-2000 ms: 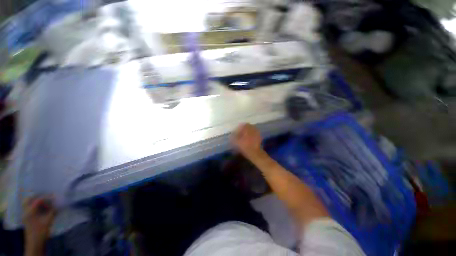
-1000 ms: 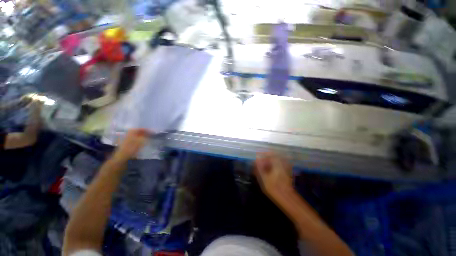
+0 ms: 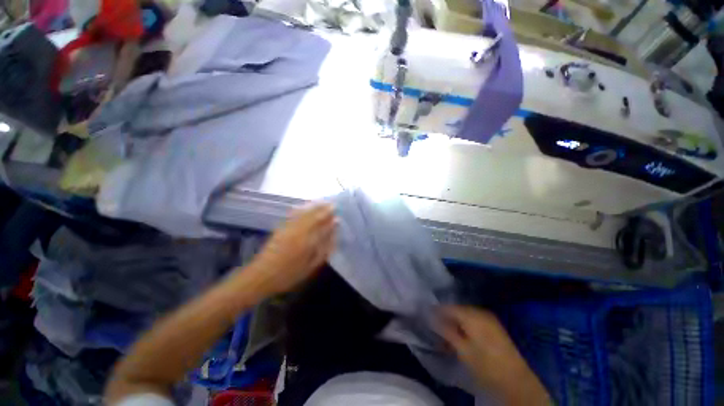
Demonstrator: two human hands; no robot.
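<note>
A light blue-grey garment panel [image 3: 389,254] runs from the table's front edge down towards my lap. My left hand [image 3: 306,242] grips its upper left edge at the table edge. My right hand [image 3: 468,337] holds its lower right part below the edge, slightly blurred. The panel's top end lies on the white table [image 3: 310,151] in front of the needle area [image 3: 403,141] of the sewing machine [image 3: 476,170]. The lower end of the panel is partly hidden by my right hand.
More blue-grey cloth [image 3: 198,131] lies spread and folded at left, overhanging the table edge. A purple strip [image 3: 500,87] hangs over the machine head. A control panel [image 3: 603,155] is at right. A blue basket [image 3: 659,317] stands lower right, a red basket [image 3: 242,396] below, with bunched cloth [image 3: 135,277] lower left.
The view has shifted. A panel is now held between both hands at the table edge. The cloth on the left, smooth before, now lies with a folded part across it. The right hand has moved lower.
</note>
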